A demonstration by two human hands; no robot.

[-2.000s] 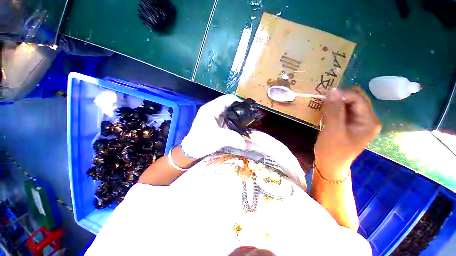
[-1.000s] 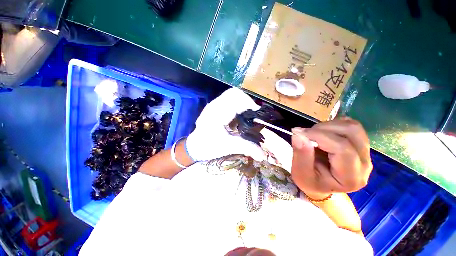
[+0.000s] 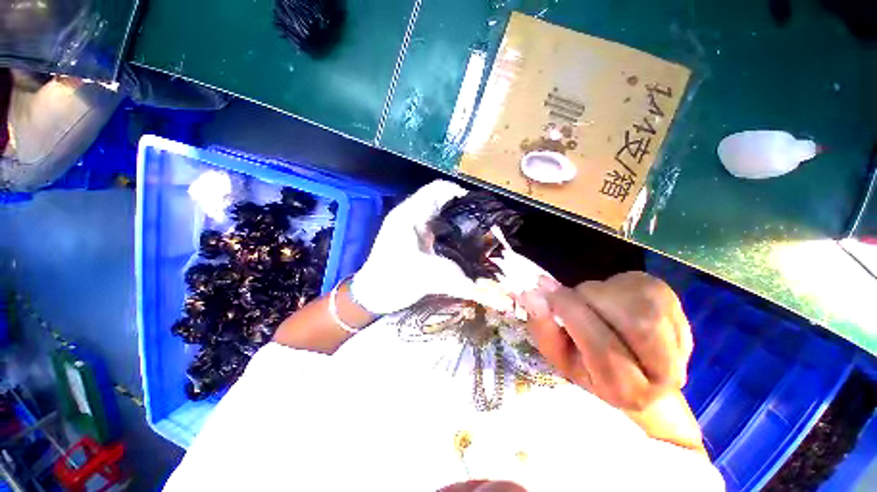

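Note:
My left hand (image 3: pixel 409 255), in a white glove, holds a dark ruffled cluster (image 3: pixel 473 231) above my lap. My bare right hand (image 3: pixel 620 336) pinches a thin white stick (image 3: pixel 499 236) whose tip is at the cluster; the fingertips are close to the glove and the grip is partly blurred. A shallow white oval dish (image 3: pixel 547 167) rests on a tan cardboard sheet (image 3: pixel 587 115) with black handwriting. A white squeeze bottle (image 3: pixel 766 155) lies on its side on the green bench (image 3: pixel 731 77).
A blue crate (image 3: pixel 152 288) at left holds many dark clusters and a white scrap. Blue crates (image 3: pixel 740 375) stand at lower right, with dark pieces in one. A ribbed black ball (image 3: pixel 310 21) lies on the bench. Part of a seated person (image 3: pixel 60 120) shows at far left.
Two seconds ago my right hand was over the cardboard with the stick at the dish. It has come to the cluster and is now lower and nearer the glove than one second ago.

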